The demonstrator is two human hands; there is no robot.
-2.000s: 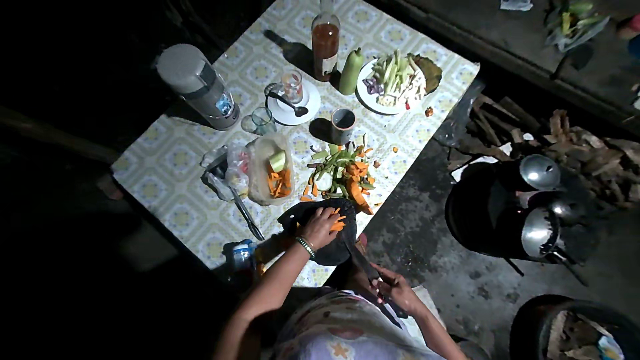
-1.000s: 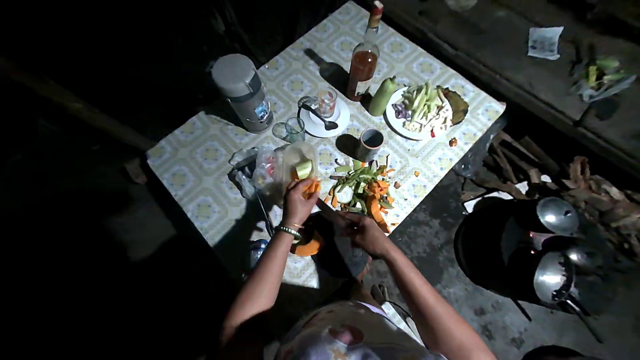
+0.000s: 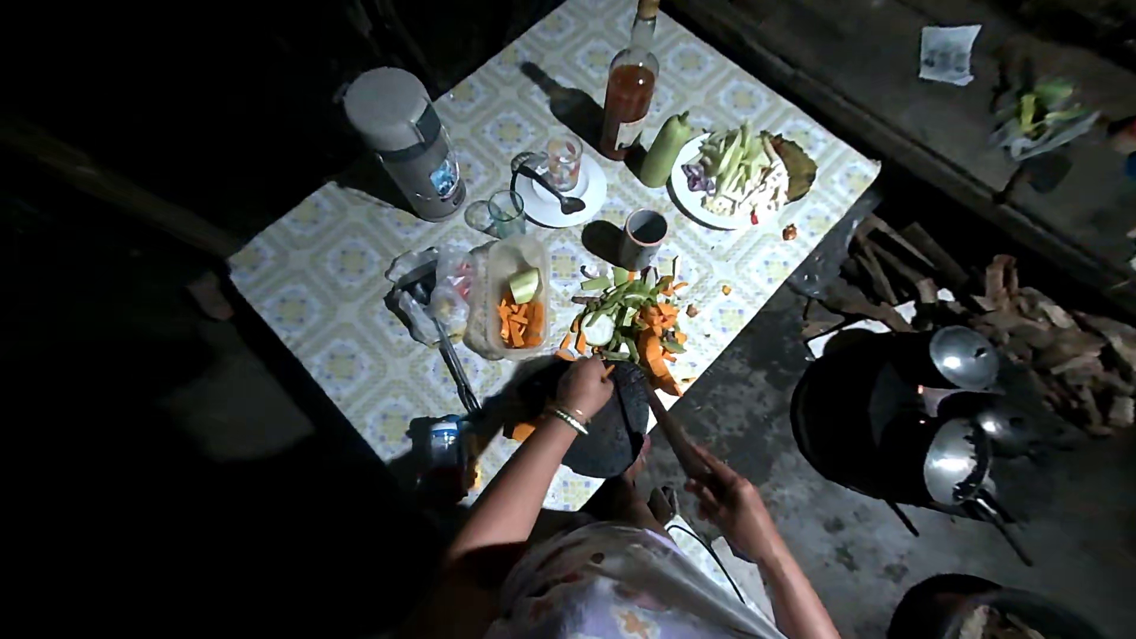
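Note:
My left hand (image 3: 586,389) is on a dark round chopping board (image 3: 603,444) at the table's near edge, its fingers closed on a small orange vegetable piece (image 3: 608,372). In my right hand (image 3: 726,497) is the handle of a knife (image 3: 676,435), its tip end near the board's right side. Beyond the board lies a heap of green and orange peelings (image 3: 632,315). Left of the heap, a plastic container (image 3: 484,311) holds orange strips (image 3: 520,321) and a pale green chunk (image 3: 524,285). Another orange piece (image 3: 524,431) lies left of the board, partly behind my left forearm.
Around the far side stand a cup (image 3: 643,238), a glass bottle (image 3: 629,102), a green gourd (image 3: 666,149), a plate of cut vegetables (image 3: 701,213), a saucer with a glass (image 3: 589,188) and a thermos (image 3: 406,146). Tongs (image 3: 457,368) lie left. Metal pots (image 3: 963,358) and firewood are right.
My left hand has moved from the container back to the board. My right hand and the knife, close to my left hand a second ago, are now apart from it, to the right.

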